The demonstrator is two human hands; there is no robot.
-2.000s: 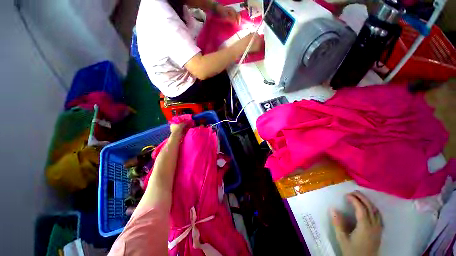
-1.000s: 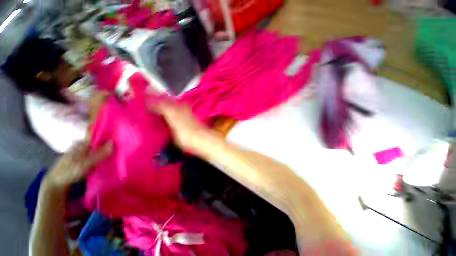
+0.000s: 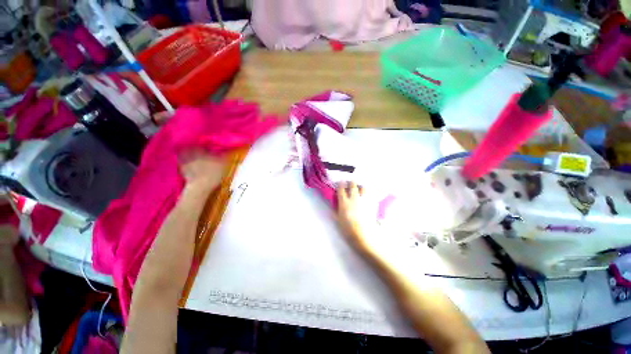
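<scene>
A large crumpled heap of bright pink fabric (image 3: 162, 162) lies at the left of the table and hangs over its front edge. My left hand (image 3: 202, 169) is on the heap; it is blurred and its fingers are partly lost in the fabric, so its grip is unclear. A white-and-purple strip bundle (image 3: 309, 142) lies mid-table. My right hand (image 3: 350, 202) is at the bundle's lower end, fingertips touching or beside it; whether it grips is unclear. A small pink piece (image 3: 386, 206) lies right of that hand.
The sewing machine (image 3: 546, 214) stands right, with a pink tool holder (image 3: 505, 138) on top and black scissors (image 3: 515, 280) under its arm. A green basket (image 3: 443, 69) and red basket (image 3: 190, 62) stand behind. Another machine (image 3: 69, 166) and a black bottle (image 3: 104, 124) are left.
The view has turned right, onto the table. My left hand is now on the pink heap at the table's left. My right hand has left the pink fabric and reached the strip bundle.
</scene>
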